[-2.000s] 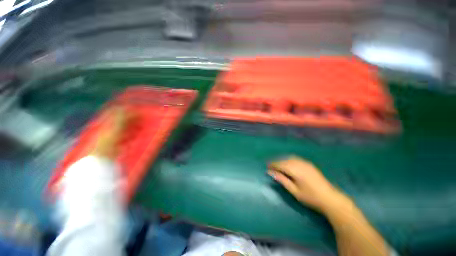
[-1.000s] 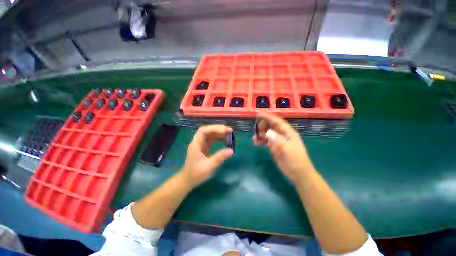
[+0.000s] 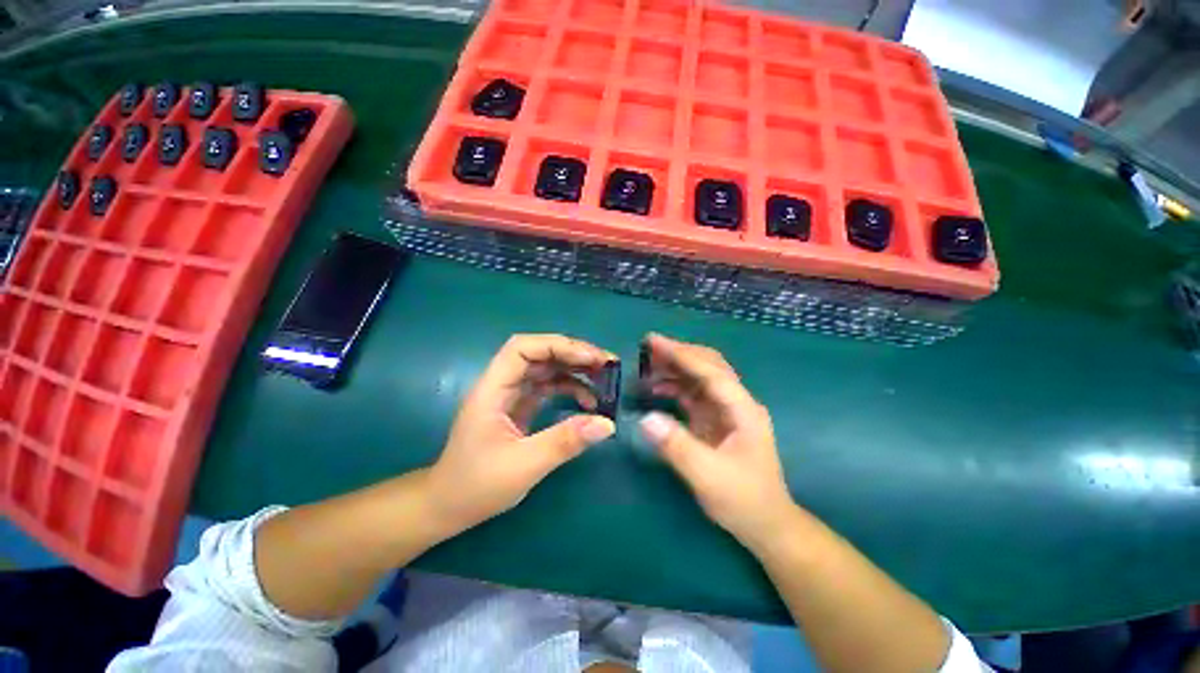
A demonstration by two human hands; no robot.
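My left hand point(image 3: 507, 421) holds a black device body point(image 3: 611, 391) upright, edge-on, between thumb and fingers. My right hand point(image 3: 717, 434), slightly blurred, holds a thin black piece point(image 3: 645, 363) facing it, likely a frame; its opening cannot be made out. The two pieces are close but apart, above the green bench point(image 3: 816, 487). The orange-red right tray point(image 3: 579, 239) lies straight ahead, with black units point(image 3: 629, 192) along its near row and one behind at left. The orange-red left tray point(image 3: 217, 381) holds several black units point(image 3: 171, 142) in its far rows.
A black smartphone point(image 3: 336, 305) lies between the left tray and my left hand. Clear ridged trays point(image 3: 684, 284) are stacked under the right tray. A white sheet-like surface point(image 3: 1000, 59) is at the back right. Another dark-filled tray is partly visible at the far left edge.
The view has tilted down and closer. My hands have brought the two black pieces nearer together. A second ago they were farther apart; the tray contents look the same.
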